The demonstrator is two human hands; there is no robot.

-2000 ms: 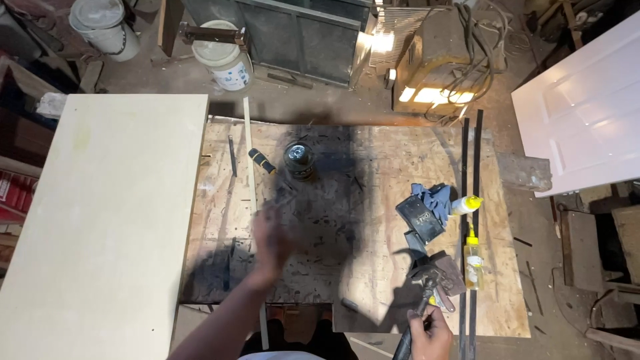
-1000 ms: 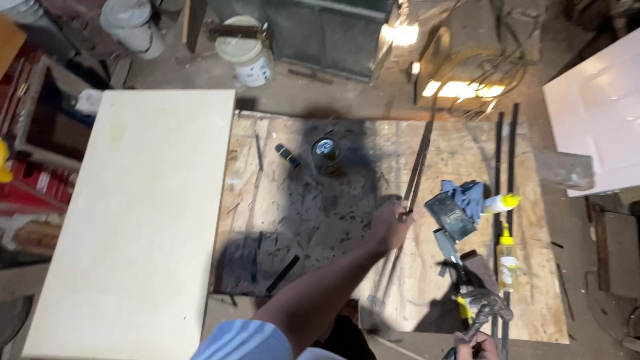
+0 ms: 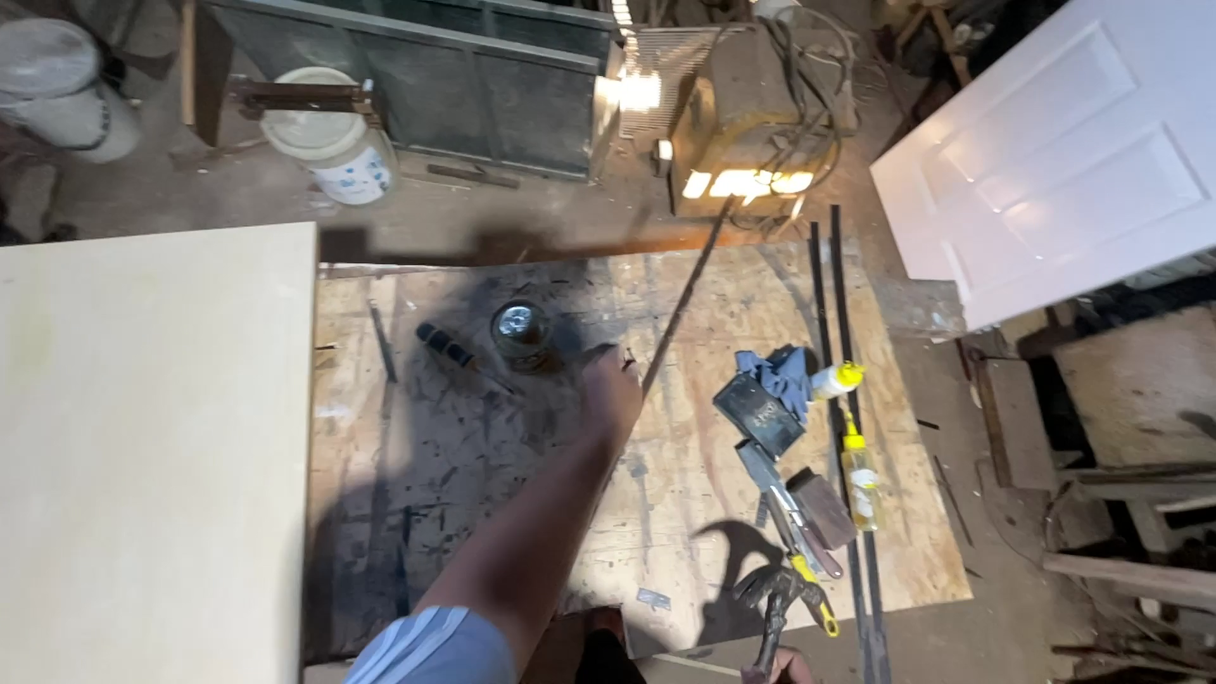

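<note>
My left hand (image 3: 613, 385) reaches over the middle of the plywood bench top (image 3: 655, 494), its fingers beside a long dark thin strip (image 3: 686, 299) that slants across the bench. To its left stands a glass jar (image 3: 521, 334), with a dark-handled screwdriver (image 3: 445, 345) lying beyond it. My right hand (image 3: 788, 667), at the bottom edge, grips a claw hammer (image 3: 776, 613). Near the hammer lie a broad-bladed scraper (image 3: 757, 464), a brown block (image 3: 822, 508) and a yellow-handled tool (image 3: 829, 617). Farther up are a black box (image 3: 758, 414), a blue cloth (image 3: 779, 375) and two yellow-capped bottles (image 3: 836, 380) (image 3: 862, 484).
A large pale panel (image 3: 157, 456) covers the left side. Two dark strips (image 3: 838, 304) run along the right of the bench. Beyond the bench are lidded buckets (image 3: 328, 133), a dark framed cabinet (image 3: 456, 95) and a yellowish machine with cables (image 3: 750, 123). A white panelled door (image 3: 1064, 152) leans at right.
My left arm has reached across to the right, and a long dark strip appears by that hand, now slanting lower right of the jar. The hammer stays in my right hand.
</note>
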